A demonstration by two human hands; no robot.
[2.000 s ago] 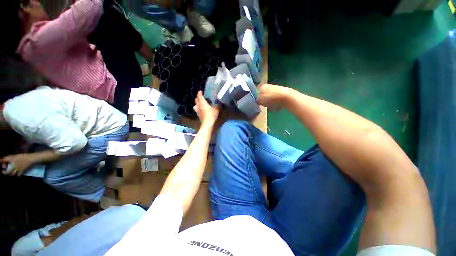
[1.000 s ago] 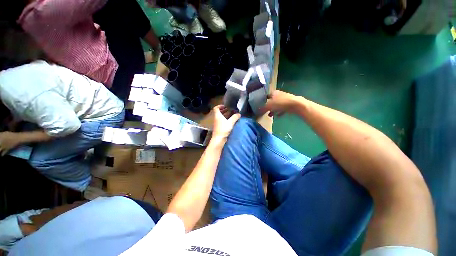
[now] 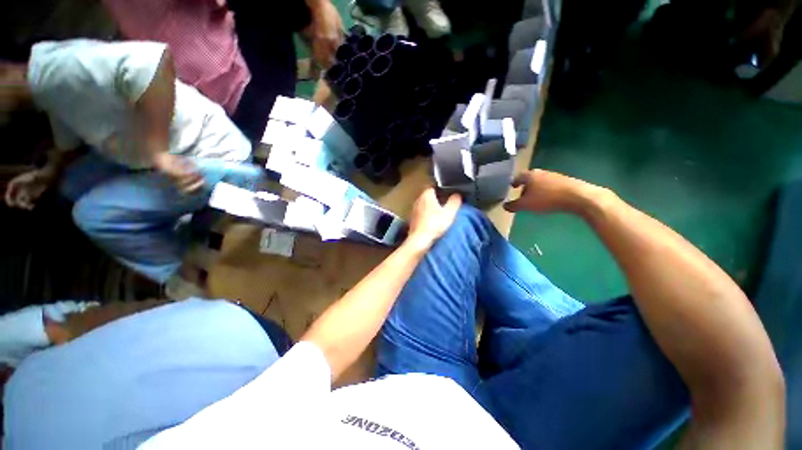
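Observation:
Several open cartons [image 3: 475, 163] stand in a cluster in front of my knees, white flaps up and grey mouths showing. My left hand [image 3: 431, 218] is at the near left side of this cluster, fingers at the lower edge of a carton; whether it grips one is unclear. My right hand [image 3: 536, 192] is at the cluster's right side, fingers bent, close to the rightmost carton; its contact is hard to tell. A row of open cartons [image 3: 528, 66] runs away behind them. Black tubes [image 3: 378, 88] stand massed upright to the left of that row.
White and pale-blue cartons [image 3: 308, 176] lie piled left of the tubes, on brown cardboard [image 3: 308, 277] with a white label [image 3: 278, 243]. A person in a white shirt sits left [image 3: 198, 114]; another in light blue is near left [image 3: 141, 369]. Green floor [image 3: 616, 158] is right.
The view has shifted, so the scene sits lower and further right. The near cartons now stand more upright in a tight cluster between my hands. The white-shirted person's arm has moved.

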